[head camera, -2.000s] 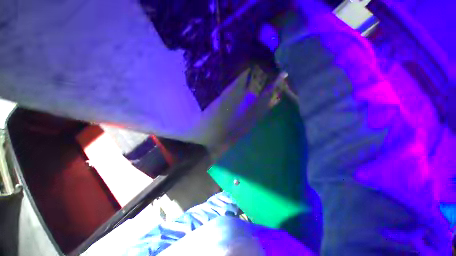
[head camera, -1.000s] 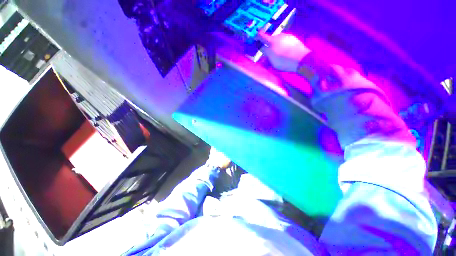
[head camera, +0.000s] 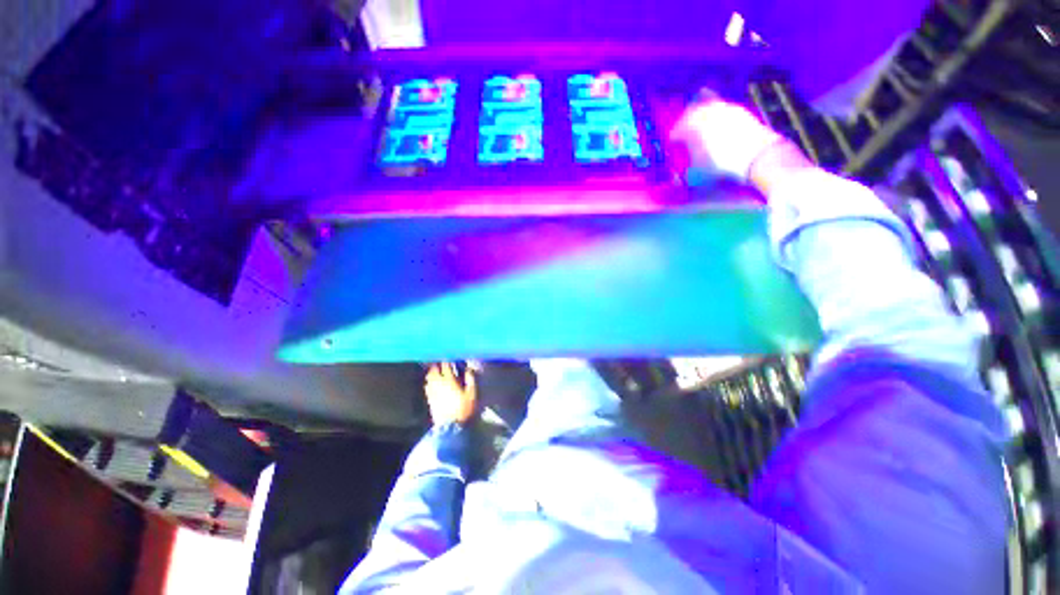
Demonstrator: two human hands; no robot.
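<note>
Three columns of circuit boards (head camera: pixel 510 121) glow cyan with pink spots in a dark carrier (head camera: pixel 465 174) under violet light. My right hand (head camera: pixel 723 140) is glaring and blurred at the carrier's right end, beside the third column. Its fingertips are lost in dark and magenta light, so I cannot tell whether it holds anything. My left hand (head camera: pixel 451 393) is small, low in front of the mat's front edge, away from the boards. Its fingers point up toward the edge, and their grip is unclear. The green mat (head camera: pixel 558 296) lies between me and the boards.
A rack (head camera: pixel 988 256) with metal bars and slots stands at the right, near my right sleeve. A black bin with a reddish inside (head camera: pixel 76 523) is at the lower left. A dark, ragged-edged sheet or cover (head camera: pixel 174 140) hangs at the upper left. A magenta-lit lip (head camera: pixel 535 202) runs behind the mat.
The view has turned and levelled, so the boards show in full and the bin sits lower left. My right hand is now at the carrier's right end. My left hand shows more clearly below the mat.
</note>
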